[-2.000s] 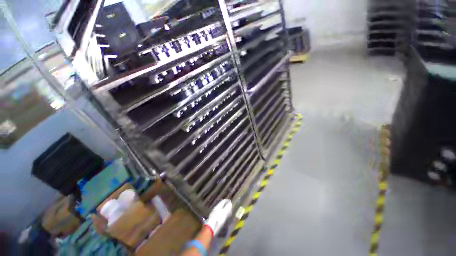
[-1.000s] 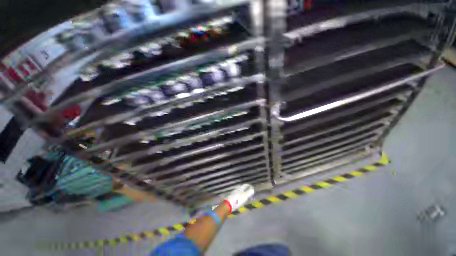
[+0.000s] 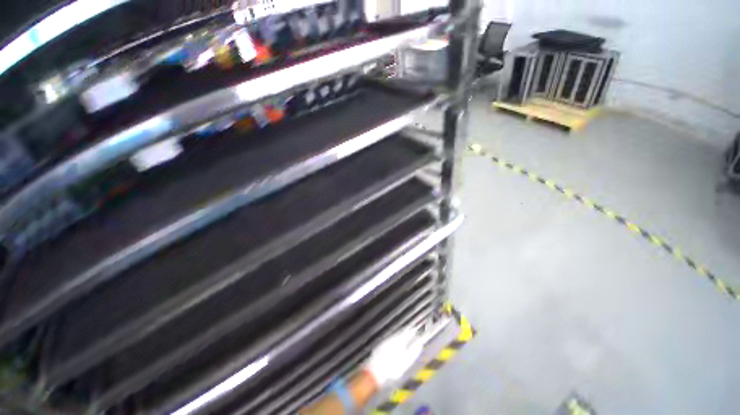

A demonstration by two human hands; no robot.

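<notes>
A tall metal rack trolley (image 3: 451,162) with many horizontal rails and dark shelves fills the left and middle. Blurred white, orange and blue-grey components lie on its upper shelves. My left hand (image 3: 395,357), in a white glove with a blue band on the wrist, reaches from the bottom edge to the rack's lower right part. It is blurred; whether it touches or grips a rail cannot be told. My right hand is not in view.
Yellow-black floor tape (image 3: 430,369) runs along the rack's foot, and another tape line (image 3: 604,212) crosses the grey floor. A wooden pallet (image 3: 544,115) with dark-panelled frames stands at the back, beside a black chair (image 3: 492,44). A dark object is cut off at the right edge.
The view has turned right and come closer to the rack's right part. The pallet and chair at the back now show. My left hand stays low by the rack.
</notes>
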